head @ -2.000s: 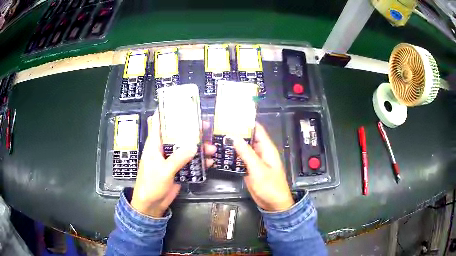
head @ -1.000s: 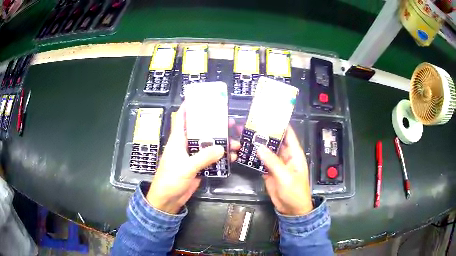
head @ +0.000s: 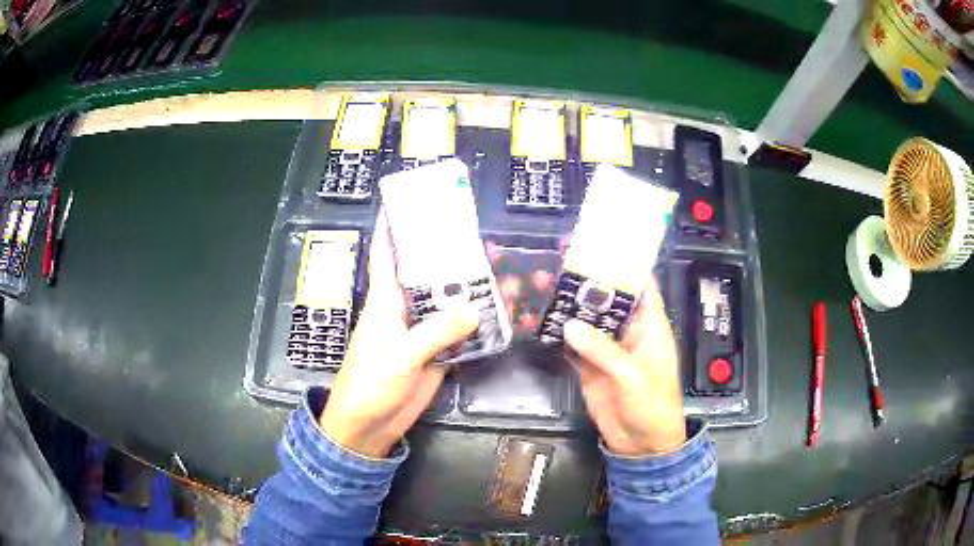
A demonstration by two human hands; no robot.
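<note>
My left hand point(head: 390, 363) holds a keypad phone point(head: 436, 229), screen up and lit white, its top tilted left. My right hand point(head: 635, 379) holds another keypad phone point(head: 619, 229), lit white, its top tilted right. Each thumb lies on the keys. Both phones are above the clear blister tray point(head: 502, 419). In the tray, several phones with yellow-edged lit screens lie face up, one at the lower left point(head: 324, 299). Two phones lie back up at the right, each with a red round spot, one of them in the lower row point(head: 712, 331).
A red marker pen point(head: 817, 373) and a slim pen point(head: 867, 363) lie at the right, below a small fan point(head: 927, 203). A battery point(head: 520, 477) lies at the near edge. Another tray point(head: 160, 43) sits on the green belt. A person's sleeve point(head: 32, 469) shows at left.
The two phones have moved apart. The left one has turned from upright to leaning left; the right one leans right and sits further right. The view has shifted, so the tray appears further right.
</note>
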